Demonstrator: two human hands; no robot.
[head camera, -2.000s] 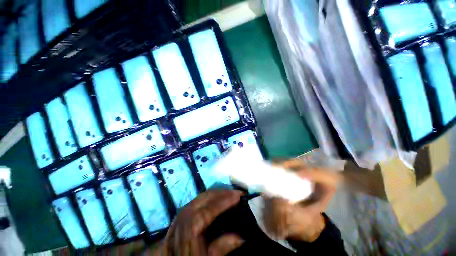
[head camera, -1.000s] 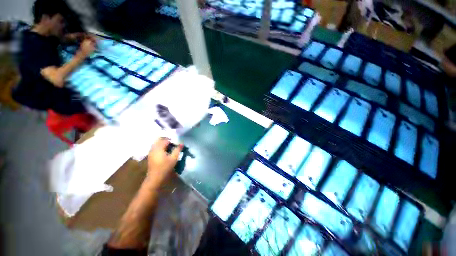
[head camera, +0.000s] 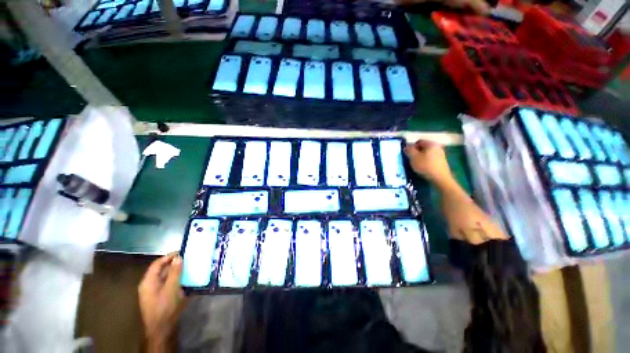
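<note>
A black blister tray (head camera: 275, 203) lies square in front of me on the green bench. It holds light-blue phone back covers (head camera: 309, 252), upright in the top and bottom rows and sideways in the middle row. Small dark camera dots show near one end of many covers. My left hand (head camera: 160, 293) grips the tray's near left corner, with the thumb at the rim. My right hand (head camera: 430, 161) holds the tray's far right corner between its fingers. No tool shows in either hand.
Stacked blister trays (head camera: 311, 114) stand beyond the pale edge strip. Red trays (head camera: 483, 72) are at the far right. Another cover tray (head camera: 568, 172) lies right, beside plastic film. At left are a white sheet with a dark cylinder (head camera: 83, 187), a thin pen-like object (head camera: 121, 215) and a white scrap (head camera: 161, 152).
My view has swung from the left to face the tray. My left hand has left the spot beside the white sheet for the tray's near left corner. My right hand has come into view.
</note>
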